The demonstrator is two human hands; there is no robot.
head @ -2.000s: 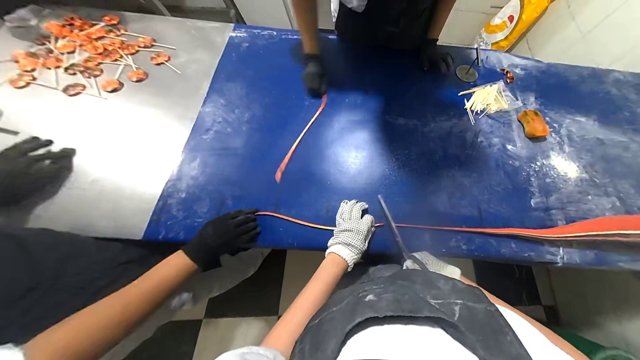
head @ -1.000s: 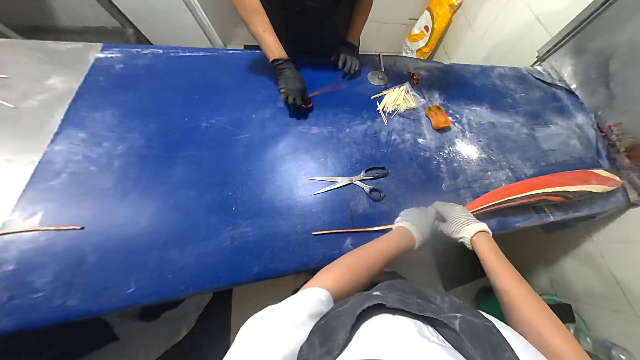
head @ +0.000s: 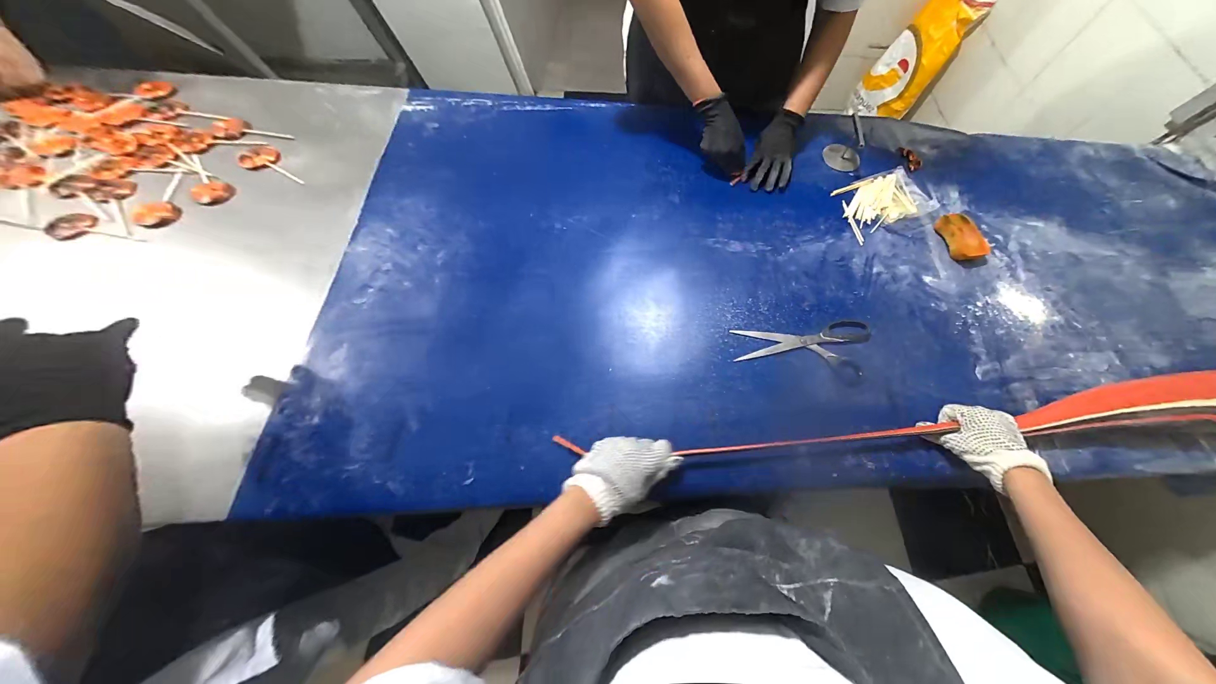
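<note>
A thin red candy rope (head: 798, 443) runs along the near edge of the blue table. My left hand (head: 623, 471), in a white knitted glove, is closed around it close to its free end, which sticks out to the left. My right hand (head: 983, 439), gloved alike, grips the rope where it widens into a thick striped candy mass (head: 1130, 399) of red, cream and dark bands. A pair of scissors (head: 803, 340) with dark handles lies with spread blades on the table beyond the rope, between my two hands.
Across the blue table (head: 513, 285), a co-worker's black-gloved hands (head: 746, 152) hold a small red piece. White sticks (head: 882, 201), an orange-brown lump (head: 962, 237) and a metal disc (head: 841, 158) lie at the right. Lollipops (head: 114, 142) cover the steel surface's far left; another person's arm (head: 66, 475) is nearby.
My left hand has moved left along the rope, away from my right hand, and the thin stretch has lengthened. Two seconds ago my right hand held the scissors; one second ago they lay on the table.
</note>
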